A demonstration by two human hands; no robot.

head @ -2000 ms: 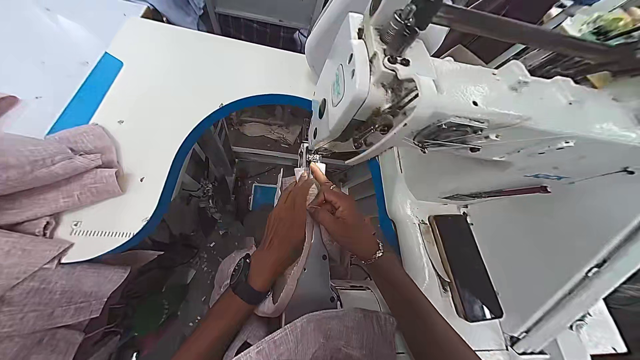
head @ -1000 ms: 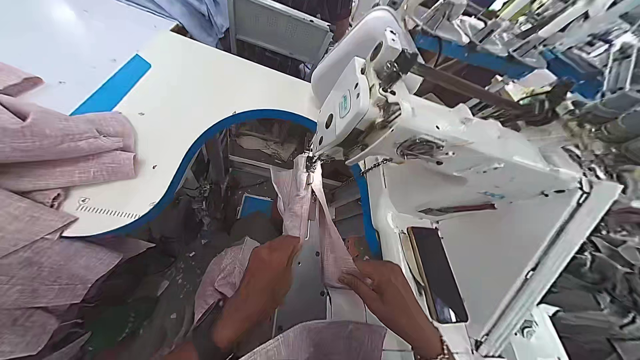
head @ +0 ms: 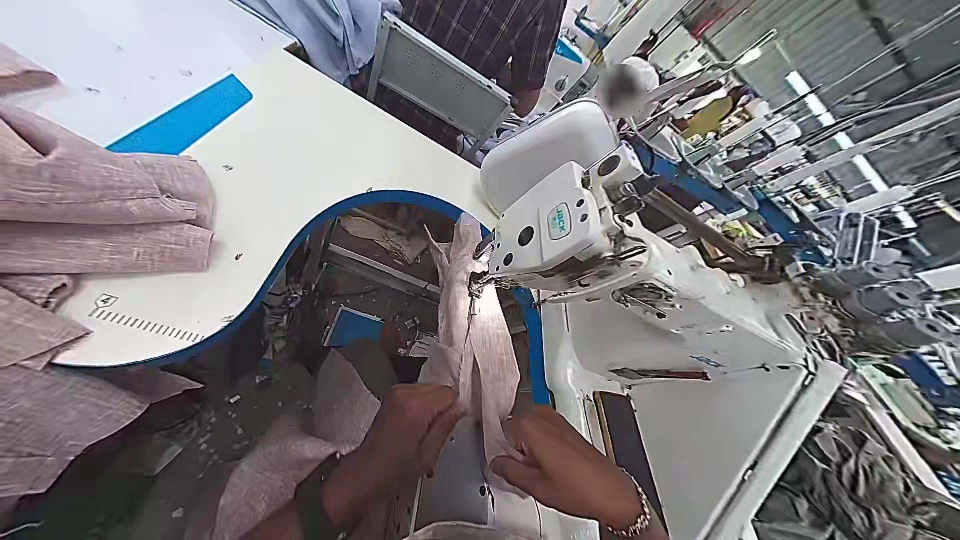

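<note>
A white Jack sewing machine head (head: 559, 225) stands over a narrow arm bed (head: 454, 480). Pinkish woven fabric (head: 495, 349) runs under its presser foot (head: 477, 283) and shows beyond the needle area. My left hand (head: 412, 431), a dark band on its wrist, grips the fabric's left side below the foot. My right hand (head: 544, 461), with a bracelet, pinches the right edge of the same fabric. Both hands are nearer to me than the needle. More of the fabric hangs down at the left of my left forearm.
Folded pinkish fabric pieces (head: 105, 202) lie on the white table (head: 315, 127), whose curved blue edge borders an opening. A dark phone-like object (head: 630, 450) rests right of my right hand. Behind the table is a person in a checked shirt (head: 487, 37). Dark cloth (head: 847, 480) is heaped lower right.
Both hands have moved from beside the presser foot back toward me and apart, now holding the fabric. The fabric extends farther past the foot. The view has tilted up.
</note>
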